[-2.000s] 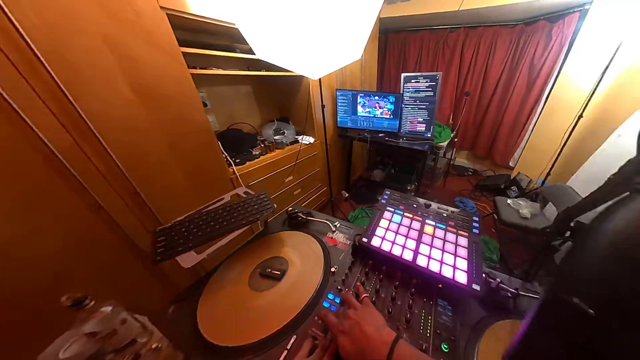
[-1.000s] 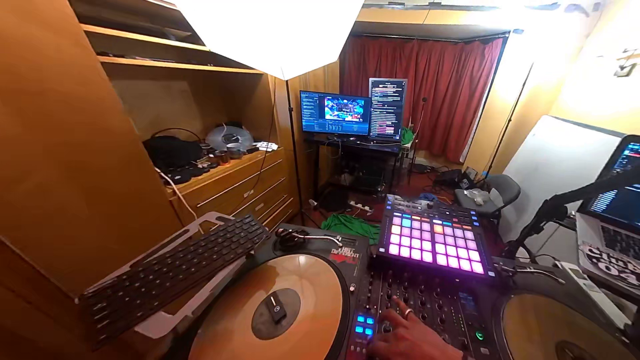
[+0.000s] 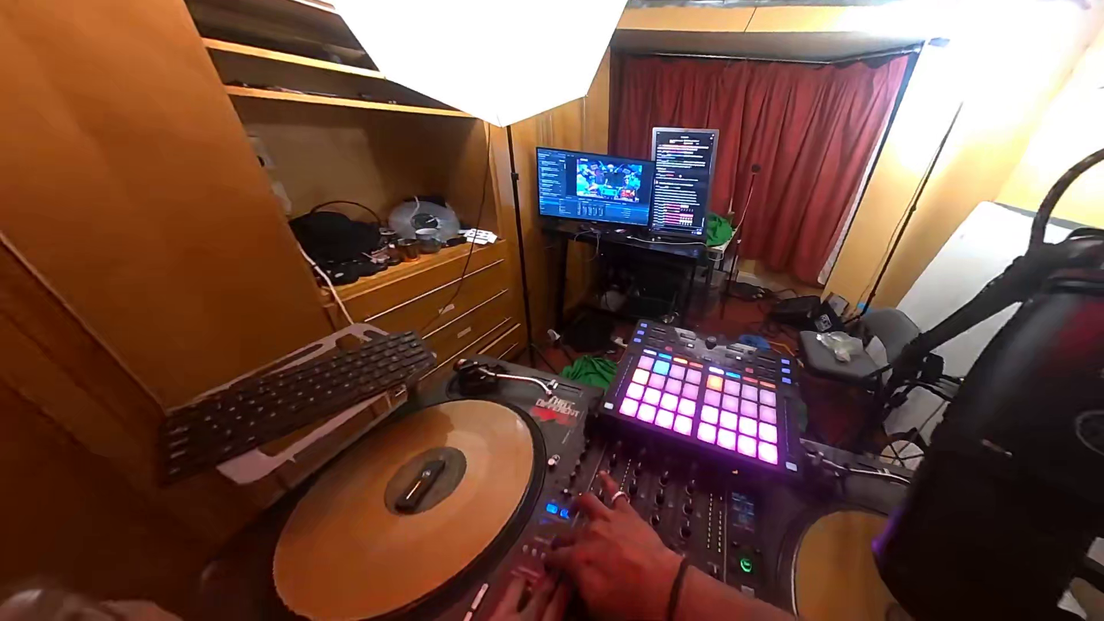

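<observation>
My right hand (image 3: 617,548), with a ring and a dark wristband, reaches over the DJ mixer (image 3: 651,496), its fingers spread at the knobs on the mixer's left side. Partly under it, at the bottom edge, is my left hand (image 3: 524,597), by the mixer's lower left; its grip is hidden. Left of both hands lies an orange record (image 3: 345,535) on a turntable, with a dark device (image 3: 420,486) on its centre. Behind the mixer stands a pad controller (image 3: 703,397) with lit pink pads. A second turntable's orange record (image 3: 841,565) shows at right.
A keyboard (image 3: 302,401) on a tilted stand is at left. A large dark object (image 3: 1000,414) by a boom arm blocks the right side. Two monitors (image 3: 595,187) stand on a desk behind. A softbox light (image 3: 492,52) hangs over the scene.
My left hand shows at the bottom edge, where it was out of view one second ago. The large dark object again covers the right side. The view has turned.
</observation>
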